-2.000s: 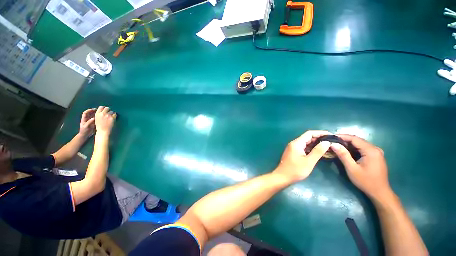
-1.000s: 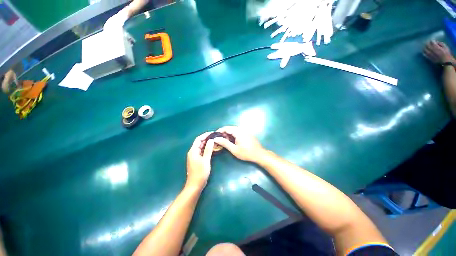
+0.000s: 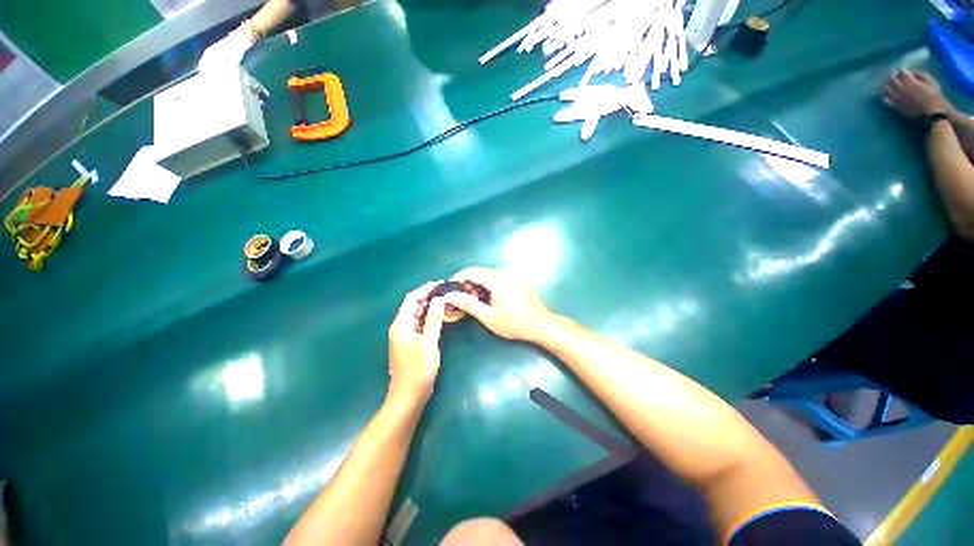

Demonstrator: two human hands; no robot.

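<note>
A small dark roll with a brownish core (image 3: 454, 312), perhaps tape, is held between my two bare hands above the green bench, near the middle of the view. My left hand (image 3: 414, 339) grips its left side. My right hand (image 3: 504, 304) grips its right side, with the thumb near the core. The fingers hide most of the roll. A dark flat strip (image 3: 566, 413) lies by the near bench edge, below my right forearm. A small pale piece (image 3: 402, 520) lies beside my left forearm.
Spare dark rolls (image 3: 260, 256) touch a white ring (image 3: 297, 245). Behind are a white box (image 3: 208, 126), orange C-shaped tool (image 3: 335, 107), black cable (image 3: 427, 142), white strips (image 3: 614, 43) and white glove (image 3: 598, 105). Another person's hand (image 3: 911, 94) rests at right; another arm reaches the box.
The view has swung right, bringing the white strips and the person at right into sight. The roll stays between my hands. A gloved hand now shows at the white box.
</note>
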